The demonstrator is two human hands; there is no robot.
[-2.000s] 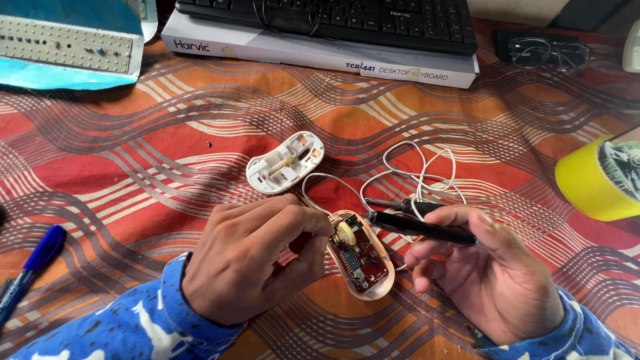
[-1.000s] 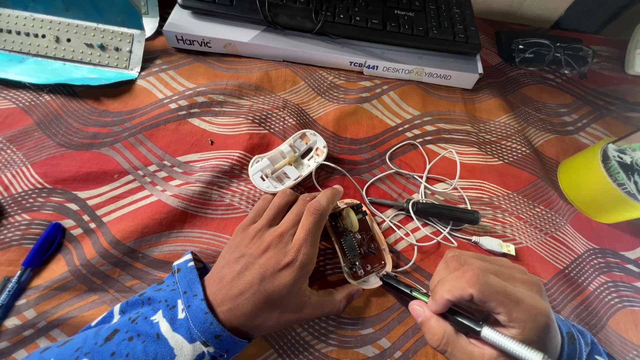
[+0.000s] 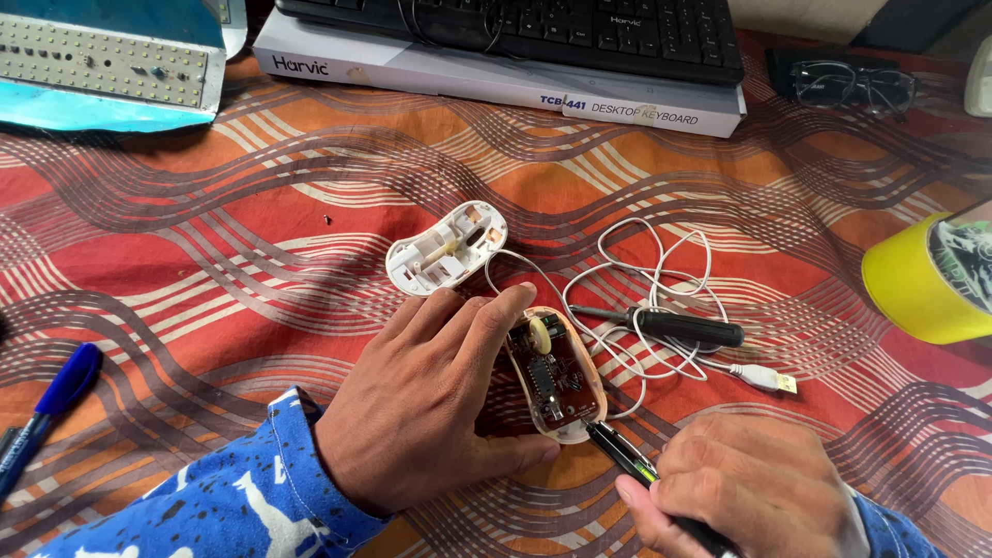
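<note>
My left hand (image 3: 442,395) grips the base half of an opened computer mouse (image 3: 594,380), thumb at its lower end and fingers along its left side. Inside the base lies a dark red circuit board (image 3: 570,387) with a yellowish scroll wheel (image 3: 540,335). My right hand (image 3: 736,480) holds a black pen-like tool (image 3: 620,451), its tip at the lower right rim of the base. The white mouse shell (image 3: 446,248) lies inner side up above my left hand. A black-handled screwdriver (image 3: 690,327) rests among loops of the white USB cable (image 3: 707,271).
A black keyboard (image 3: 542,31) sits on a white keyboard box (image 3: 496,93) at the back. An LED board (image 3: 101,62) is at the back left, eyeglasses (image 3: 852,81) at the back right. A blue pen (image 3: 54,403) lies left, a yellow cylindrical object (image 3: 903,283) right, a tiny screw (image 3: 327,219) on the cloth.
The screwdriver, in my right hand two seconds ago, now lies on the cable, and that hand holds the pen-like tool. My left hand has moved from the scroll wheel to the base's left side.
</note>
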